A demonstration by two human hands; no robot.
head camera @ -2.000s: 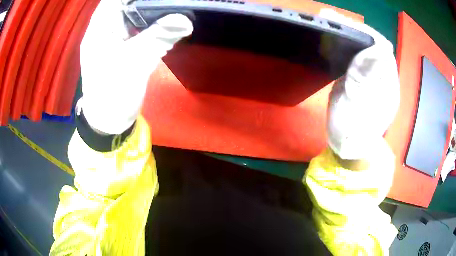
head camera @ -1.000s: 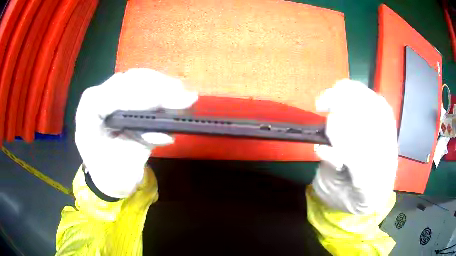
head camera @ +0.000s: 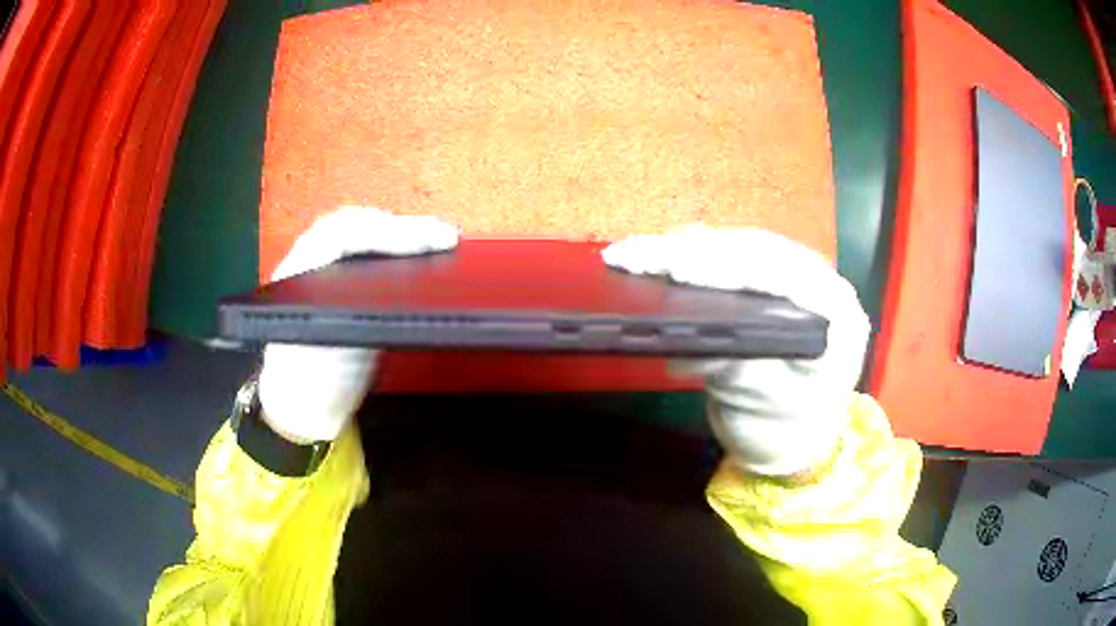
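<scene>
A tablet (head camera: 526, 306) is held nearly edge-on above the near part of an orange-red foam pad (head camera: 551, 122). Its grey side frame with small speaker holes and ports faces me. Its glossy face tilts away and reflects red. My left hand (head camera: 316, 379), in a white glove with a dark band at the wrist, grips the tablet's left end. My right hand (head camera: 783, 367), also white-gloved, grips the right end. Fingers lie over the top face; part of each hand is hidden behind the tablet.
Several orange-red foam pads (head camera: 98, 184) stand stacked at the left. Another tablet (head camera: 1016, 232) lies on a foam pad (head camera: 906, 245) at the right, on the green bench (head camera: 863, 110). Red and white items (head camera: 1093, 275) are at the right edge. A white box (head camera: 1022, 538) is at the lower right.
The tablet has come down from the top of the view, turned from a tilted pose to nearly edge-on. Its upper face now shows a little more than one second ago. Both hands still hold it.
</scene>
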